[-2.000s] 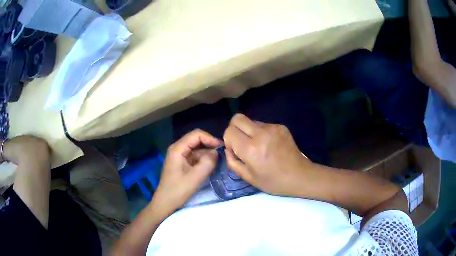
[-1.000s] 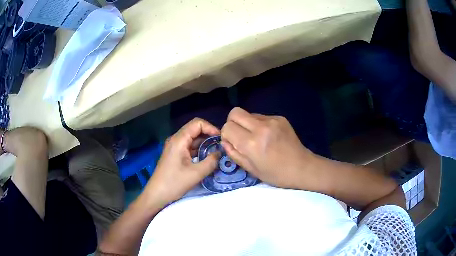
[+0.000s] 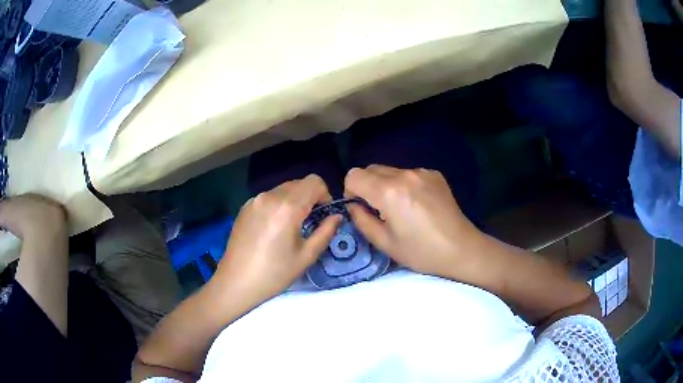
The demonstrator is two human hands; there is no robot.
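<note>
A dark grey plastic housing (image 3: 343, 263) with a round hub inside is held in my lap, below the table edge, its open side facing up. My left hand (image 3: 281, 236) grips its upper left rim between thumb and fingers. My right hand (image 3: 404, 217) grips its upper right rim the same way. A thin dark curved edge shows at the rim between my fingertips; I cannot tell whether it is a separate ring. My fingers hide parts of the rim.
The kraft-covered table (image 3: 299, 67) bears a white sleeve (image 3: 123, 82), a printed box (image 3: 82, 16) and heaped dark housings (image 3: 54, 75) at left. A co-worker's arm (image 3: 41, 247) is at left, another's (image 3: 636, 82) at right. A carton (image 3: 636, 292) with small white boxes stands lower right.
The housing has come into fuller view, its open side up. My left hand has moved up to the rim, and my hands now sit side by side along its upper edge.
</note>
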